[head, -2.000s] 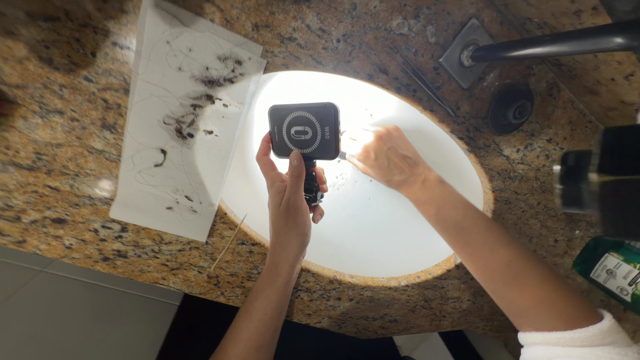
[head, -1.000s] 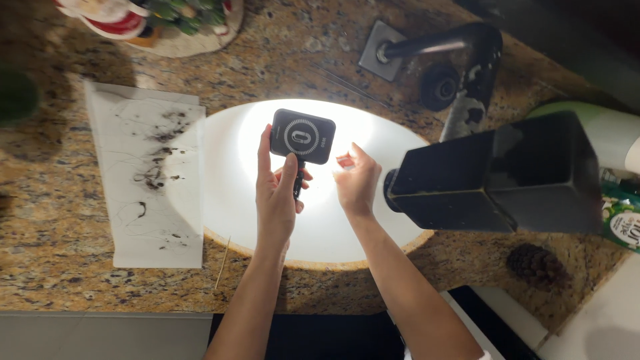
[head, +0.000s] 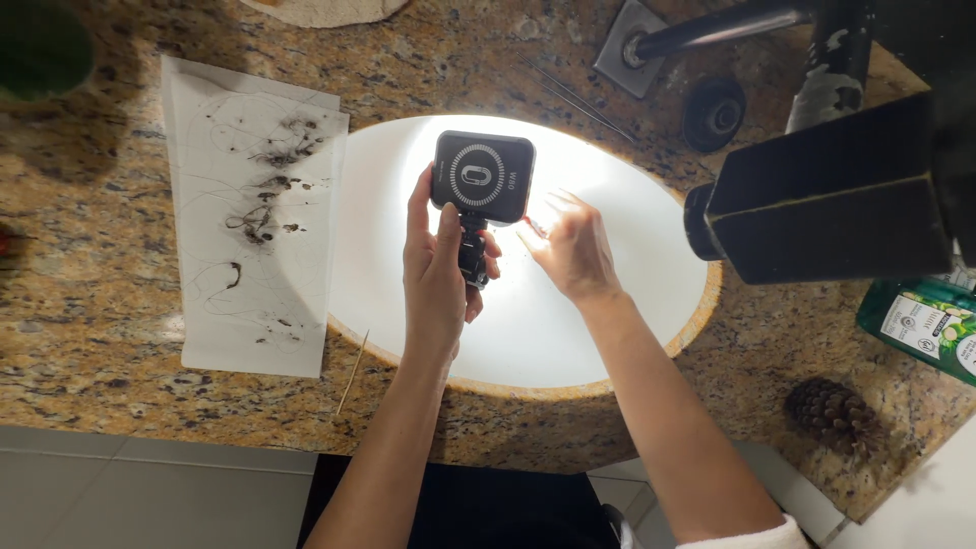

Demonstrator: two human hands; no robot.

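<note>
My left hand [head: 438, 267] grips the short black handle [head: 473, 248] of a small square LED light [head: 484, 175], whose dark back faces me while its glow floods the white oval sink basin [head: 518, 343]. Just right of the light is my right hand [head: 576, 244], fingers bent over the basin; glare hides whether anything lies between the fingertips. Left of the basin, a sheet of white paper [head: 252, 320] bears dark clumps of debris and strands of hair [head: 263, 221]. A thin wooden stick [head: 352, 374] rests beside the basin's lower left rim.
A black faucet [head: 823, 198] juts in from the right, near a drain stopper [head: 713, 114] and a square metal plate [head: 631, 49]. Thin metal tweezers [head: 576, 99] lie behind the basin. A pine cone [head: 831, 415] and a green bottle [head: 926, 324] are on the granite counter's [head: 252, 404] right side.
My right hand was beside the light two seconds ago and is now a little farther from it, fingers still bent. My left hand keeps hold of the light. The view has shifted.
</note>
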